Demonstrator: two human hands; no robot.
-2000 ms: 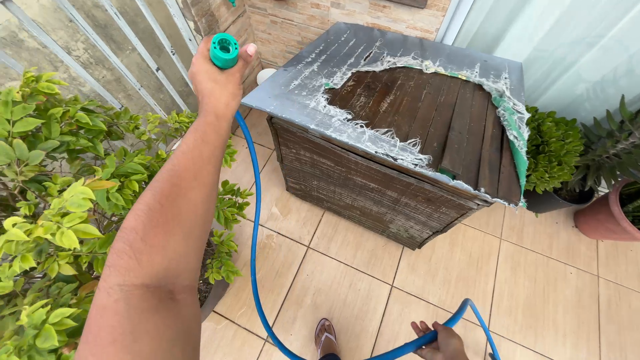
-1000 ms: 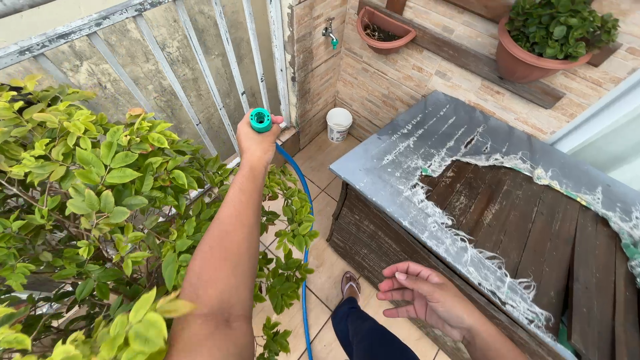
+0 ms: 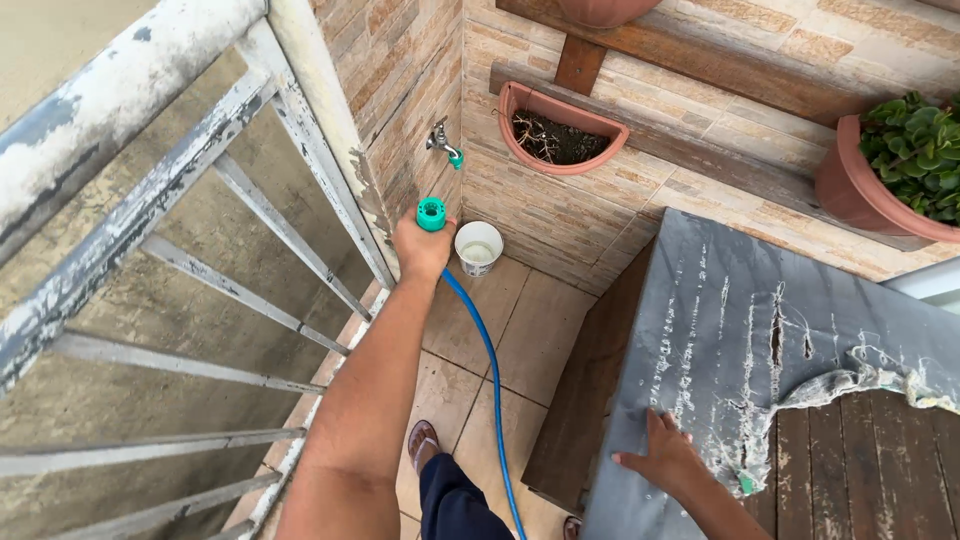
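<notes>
My left hand (image 3: 424,244) grips the end of a blue garden hose (image 3: 491,360) fitted with a green hose connector (image 3: 431,214), whose open socket faces up toward the camera. Just beyond it, a metal wall tap (image 3: 439,138) with a green adapter (image 3: 456,159) on its spout is fixed to the stone-tiled wall; connector and tap are apart. My right hand (image 3: 666,454) has its fingers spread over the torn grey cover (image 3: 697,300) of a wooden box and holds nothing; whether it touches the cover I cannot tell.
A white bucket (image 3: 479,259) stands on the floor tiles in the corner. A peeling metal railing (image 3: 172,191) runs along the left. Terracotta-coloured planters (image 3: 559,166) hang on wooden wall slats (image 3: 705,154). The wooden box (image 3: 592,390) takes up the right side.
The view has moved closer to the tap corner. My left hand still holds the hose end. My right hand, on the blue hose two seconds ago, let go of it and is now over the grey cover.
</notes>
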